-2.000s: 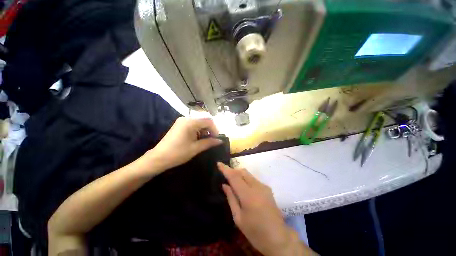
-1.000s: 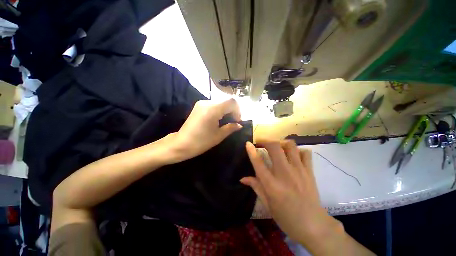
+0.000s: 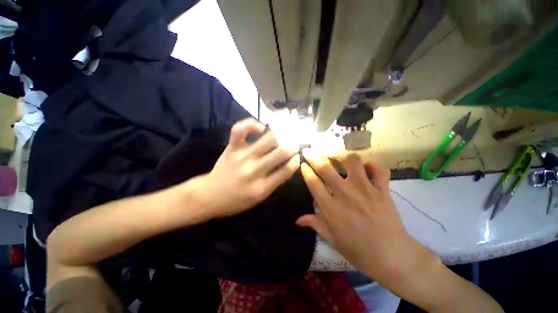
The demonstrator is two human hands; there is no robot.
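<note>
The black fabric garment piece [image 3: 183,153] covers the left of the table and hangs down toward my lap. My left hand [image 3: 254,162] pinches its edge close to the needle area of the sewing machine [image 3: 361,49]. My right hand [image 3: 352,208] lies palm down with spread fingers, its index fingertip on the fabric edge beside my left fingertips. The presser foot and needle [image 3: 303,122] are washed out by the bright lamp. My fingers hide most of the fabric edge.
Green thread snips [image 3: 450,150] lie on the machine bed at right, with yellow-green snips [image 3: 514,180] farther right. Metal attachments [image 3: 543,177] sit at the right edge. A loose dark thread [image 3: 422,211] lies on the white table [image 3: 465,226]. A pink spool [image 3: 7,180] is at far left.
The view has moved closer to the needle. My left hand has closed its fingers near the needle. My right hand has moved up, its fingertips now next to the left ones.
</note>
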